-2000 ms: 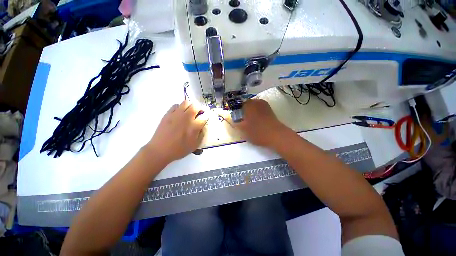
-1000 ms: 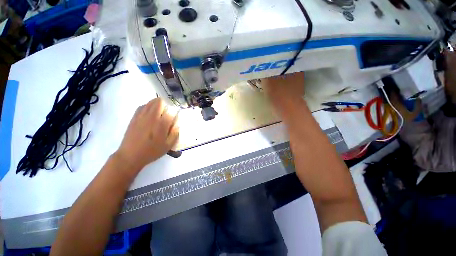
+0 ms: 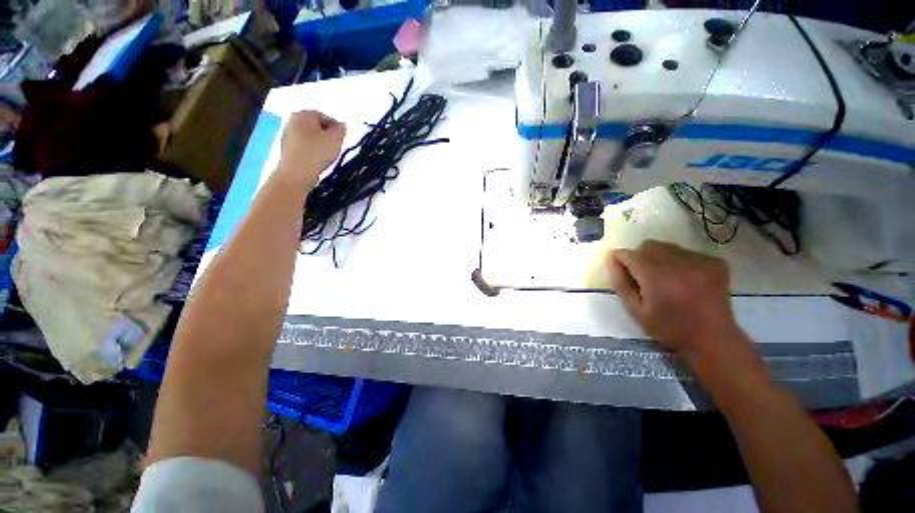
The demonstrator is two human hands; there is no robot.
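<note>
The bundle of thin black cords lies on the white table left of the machine. My left hand is curled at the bundle's left side; no cord shows clearly in its fingers. My right hand is curled over the front edge of the machine bed, right of the presser foot; nothing shows in it and its palm side is hidden. No cord shows under the lit needle area. A smaller tangle of dark cords lies under the machine arm.
The white machine head stands over the bed. A grey ruler strip runs along the table's front edge. Blue-black and red snips lie at the right. Beige fabric and a cardboard box are left of the table.
The view has swung left. My left hand has moved from beside the needle to the left side of the cord bundle. My right hand has come out from under the machine arm to the bed's front.
</note>
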